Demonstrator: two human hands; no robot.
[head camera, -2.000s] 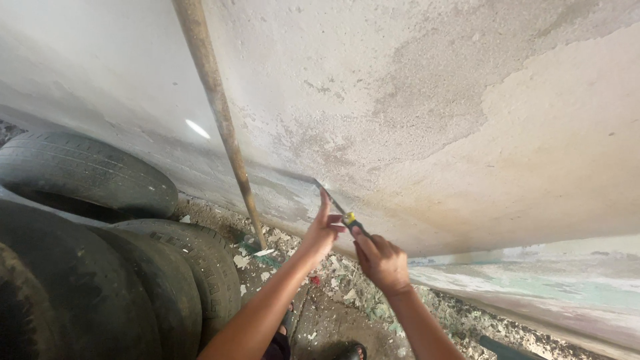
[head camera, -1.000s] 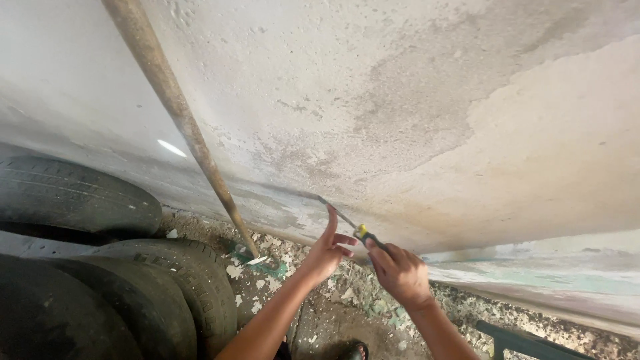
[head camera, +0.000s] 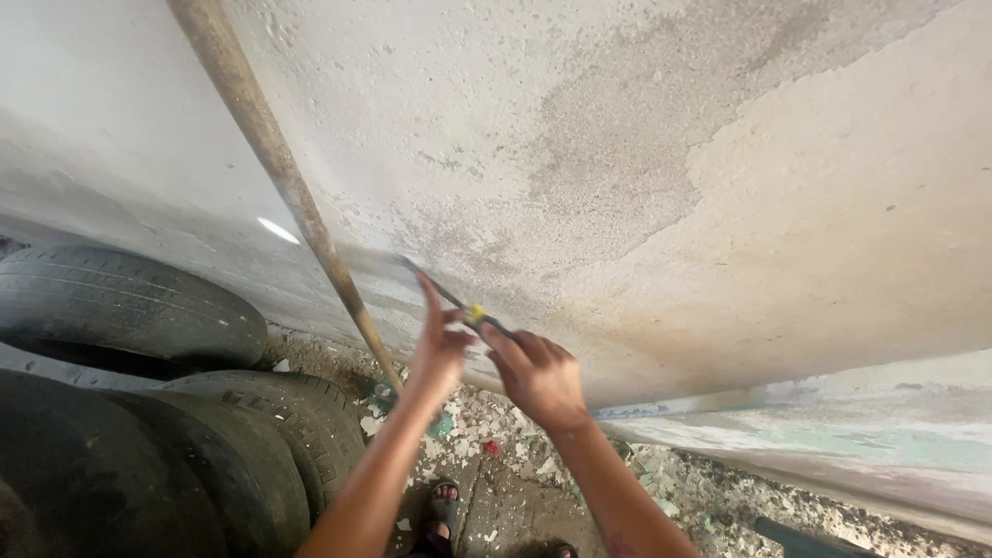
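A hand tool with a dark and yellow handle and a thin dark blade (head camera: 438, 288) slants up to the left, its tip at the wall (head camera: 620, 155). My right hand (head camera: 535, 372) is closed around its handle. Next to the blade is my left hand (head camera: 440, 345), blurred, with its index finger stretched up along the blade near the tip; whether its other fingers grip the tool I cannot tell. Rough grey patches show on the wall where the paint surface is broken.
A long worn pole (head camera: 287, 178) leans on the wall, left of my hands. Several old tires (head camera: 132, 302) lie at the left. Paint flakes (head camera: 473, 418) litter the floor around my sandalled foot (head camera: 443, 504). A dark green bar (head camera: 806, 539) juts in at the lower right.
The view shifts somewhat. My right hand stays on the tool's handle and my left stays by the blade, the tip still at the wall near the pole.
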